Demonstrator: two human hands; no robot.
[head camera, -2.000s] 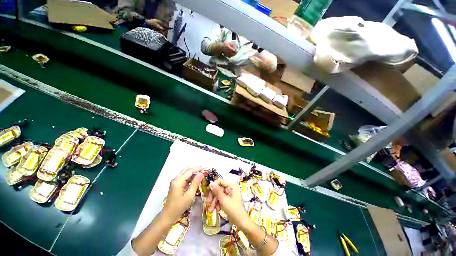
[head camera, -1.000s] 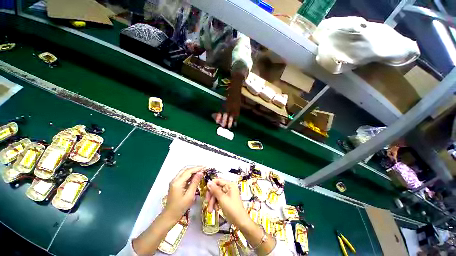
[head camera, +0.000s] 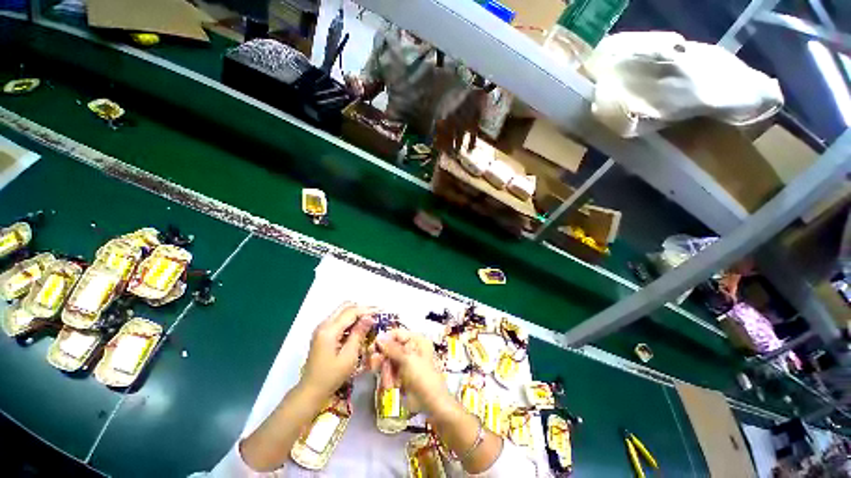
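Note:
My left hand (head camera: 336, 347) and my right hand (head camera: 411, 364) meet over the white sheet (head camera: 297, 359). Their fingertips pinch a small dark connector (head camera: 383, 322) with wires between them. A cream housing half with a yellow battery (head camera: 391, 407) hangs or lies just below my fingers, partly covered by my right hand. More housing halves (head camera: 495, 406) with yellow blocks and dark wire ends are heaped on the sheet at the right. One with a pale label (head camera: 322, 435) lies by my left forearm. The fingers hide the exact grip.
A heap of similar units (head camera: 93, 291) lies on the green bench at left. The green belt (head camera: 364, 222) carries spaced units beyond the sheet. Yellow-handled pliers (head camera: 640, 455) and brown cardboard (head camera: 718, 429) are at right. A grey metal post (head camera: 690, 252) slants above. A person (head camera: 411, 75) works opposite.
Units on the belt have moved right. The person's arm opposite reached to the white piece on the belt and has drawn back; that piece is gone. My hands have shifted slightly, still around the connector.

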